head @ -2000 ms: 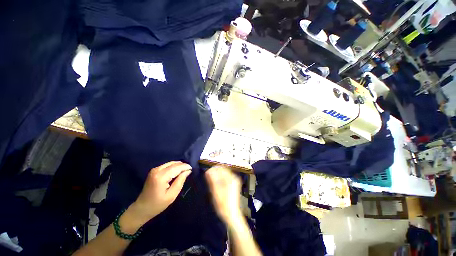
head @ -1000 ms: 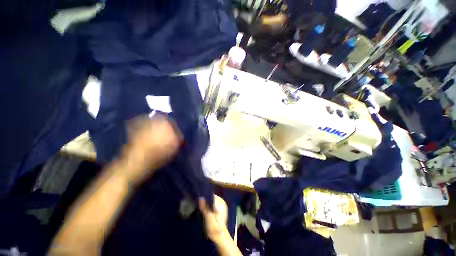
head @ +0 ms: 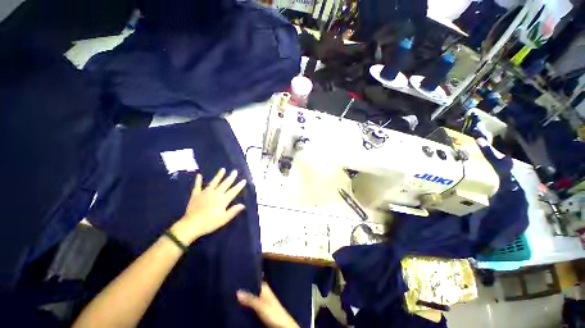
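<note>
A navy cloth panel point(head: 138, 198) lies left of the sewing machine and hangs over the table's front edge. A white paper label point(head: 179, 161) is on it. My left hand point(head: 213, 206) lies flat on the panel, fingers spread, just below the label. My right hand point(head: 262, 303) is at the panel's lower right edge, partly cut off by the bottom of the picture; whether it grips the cloth is unclear. The cream-white JUKI sewing machine point(head: 385, 160) stands to the right. The panel is beside the needle end, not under it.
A bunched navy heap point(head: 211, 57) lies behind the panel. A small dark metal tool point(head: 352, 204) is on the machine bed. More navy cloth point(head: 378, 269) hangs over the edge at right, near a yellowish worn pad point(head: 439, 282). A teal basket point(head: 510, 250) is at far right.
My left hand has come to rest flat on the panel. The panel has shifted left, away from the needle end, and lies flatter. My right hand is lower in the picture.
</note>
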